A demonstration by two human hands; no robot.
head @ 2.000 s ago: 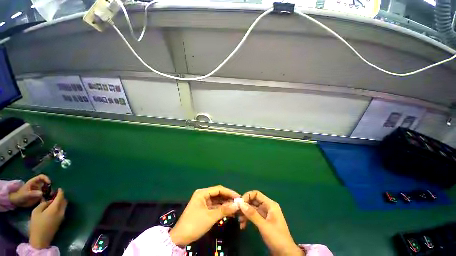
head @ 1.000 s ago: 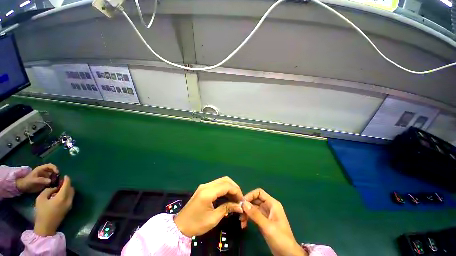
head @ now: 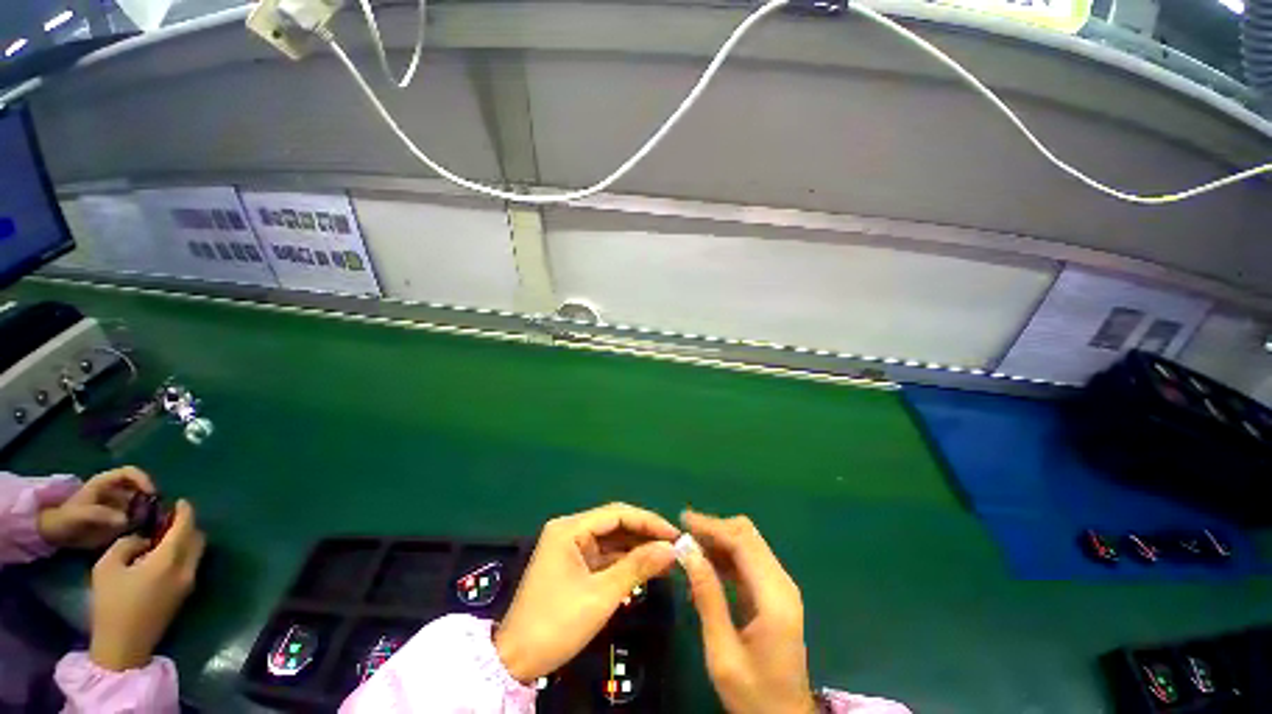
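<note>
A small white piece [head: 685, 545] is pinched at the fingertips between my two hands, above the compartment tray. My left hand [head: 583, 579] holds its left side with thumb and forefinger. My right hand [head: 746, 607] touches it from the right with the thumb, its fingers curled. The black compartment tray [head: 324, 610] lies below, partly hidden by my left hand and sleeve. Lit watch bodies sit in its pockets, one at the top [head: 479, 585], one at the left [head: 292, 650] and one near my wrist [head: 622, 675].
At left, another person's hands [head: 137, 586] hold a small dark unit, near a shiny metal cluster [head: 184, 413] and a grey instrument box [head: 56, 380]. At right, a blue mat [head: 977, 460] bears watches and stacked trays [head: 1186, 433]. Another tray [head: 1200, 675] lies lower right.
My right hand's fingers have opened somewhat and its thumb stands more upright. The white piece shows more clearly and sits slightly higher. The camera view has shifted slightly.
</note>
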